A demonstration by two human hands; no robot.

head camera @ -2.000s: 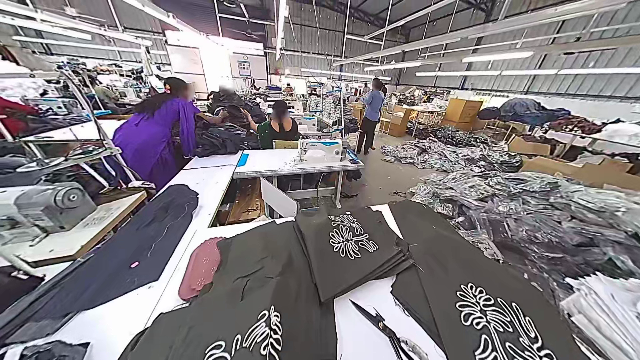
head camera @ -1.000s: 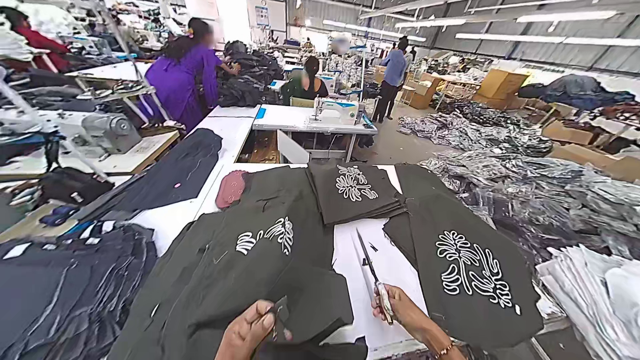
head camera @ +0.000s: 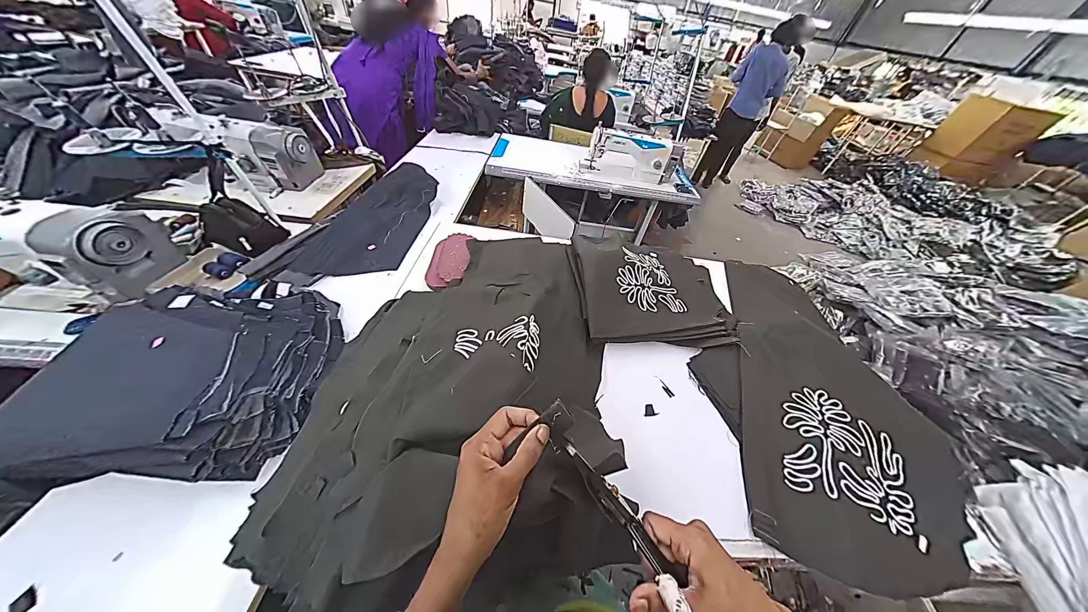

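Note:
My left hand [head camera: 501, 459] pinches an edge of dark olive fabric [head camera: 476, 416] between thumb and fingers. In my right hand [head camera: 701, 561] is a pair of fabric scissors [head camera: 616, 510], their tips at the cloth beside my left fingertips. White looped embroidery [head camera: 510, 340] shows on the fabric under my hands. A folded stack of dark panels [head camera: 705, 310] with a white motif lies beyond, and a larger embroidered panel [head camera: 769, 357] is at the right. Small dark scraps [head camera: 651, 410] lie on the white tabletop [head camera: 671, 459] between the cloths.
At the left are a stack of navy fabric pieces [head camera: 110, 382] and a sewing machine head [head camera: 106, 246]. Another sewing machine [head camera: 633, 153] stands ahead on a white table. Several people are farther off. Bagged goods [head camera: 918, 314] heap up at the right beside white cloth [head camera: 1037, 527].
My hands, absent two seconds ago, have come into view. The scissors, lying on the table then, are in my right hand; their tips have moved to the cloth at my left hand.

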